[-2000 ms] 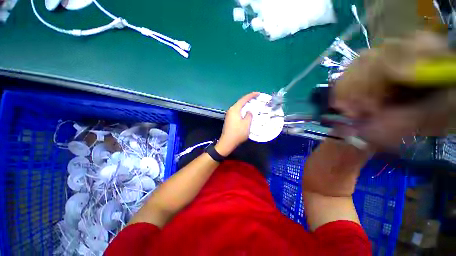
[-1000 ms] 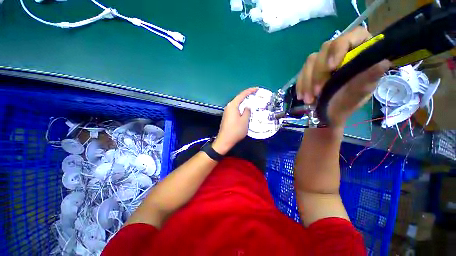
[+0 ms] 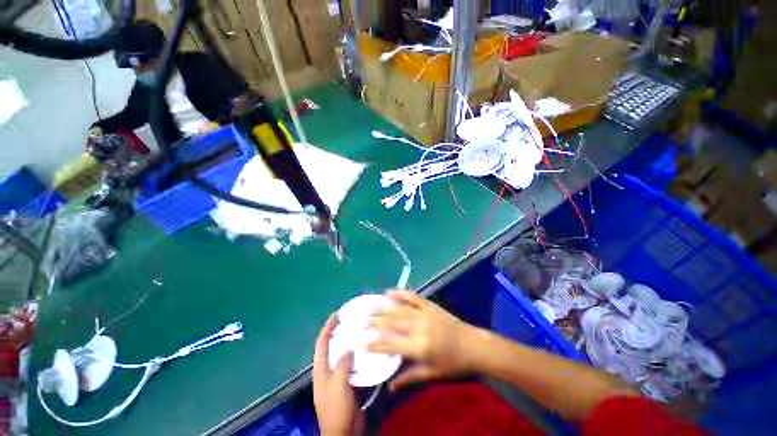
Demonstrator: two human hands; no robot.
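Note:
A round white plastic base is held between my two hands over the bench's front edge. My left hand grips its left side. My right hand lies on its right side, fingers over the face. A white cable end sticks up above my right hand, and a thin wire hangs below the base. The black driver with a yellow band hangs free above the bench, its metal tip pointing down, touched by neither hand.
Wired white discs lie at the bench's far right. A blue crate of discs stands right. More discs lie at left. Small white fittings sit by a white sheet. Behind are a small blue bin, cardboard boxes, a metal post and a seated person.
The view has swung to the right. My right hand has let go of the driver and now holds the base with my left hand. The driver hangs away from the base.

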